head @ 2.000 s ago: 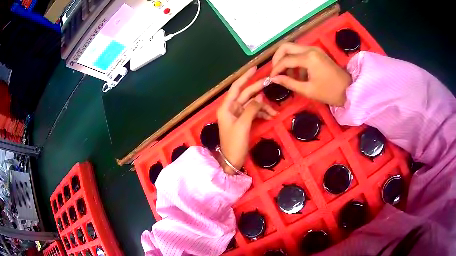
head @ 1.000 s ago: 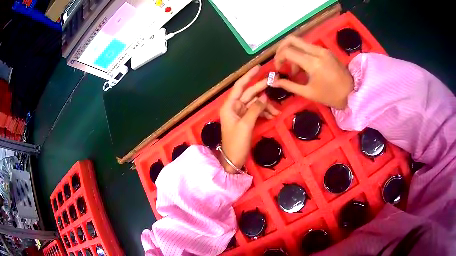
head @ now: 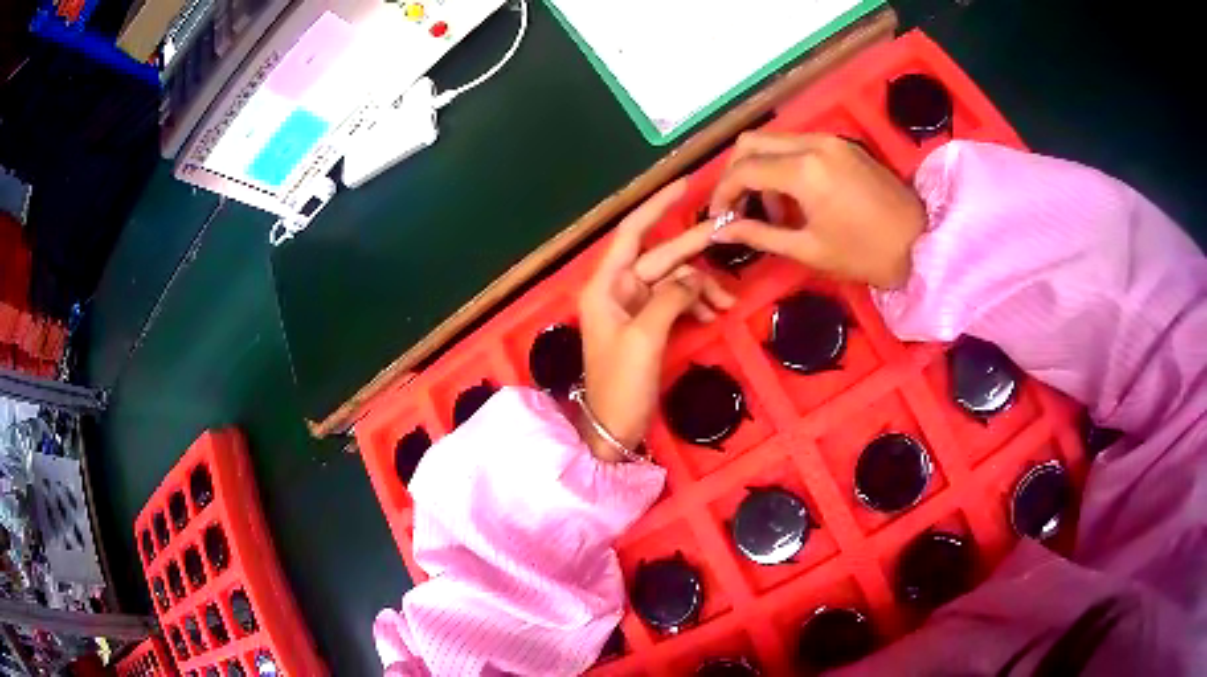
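Note:
My left hand (head: 635, 311) is over the red foam tray (head: 860, 399), palm turned up, fingers spread, one finger stretched toward my right hand. A tiny whitish label (head: 723, 222) with dark marks is at that fingertip. My right hand (head: 827, 212) pinches at the label with thumb and fingertips, partly covering it. Below the fingertips a black watch body (head: 736, 238) lies in a tray pocket, partly hidden. More round black watch bodies lie in pockets, such as one near the middle (head: 706, 405) and a shinier one (head: 770, 525).
A wooden edge (head: 503, 288) runs along the tray's far side. Beyond it are a clipboard with white paper (head: 702, 53), a pale tester (head: 285, 146) and a white module (head: 392, 135) with cable. A second red tray (head: 252, 595) of watches lies at lower left.
The label showed clearly on the left fingertip one second ago; now my right fingertips have closed in and lowered over it. My left hand has barely moved.

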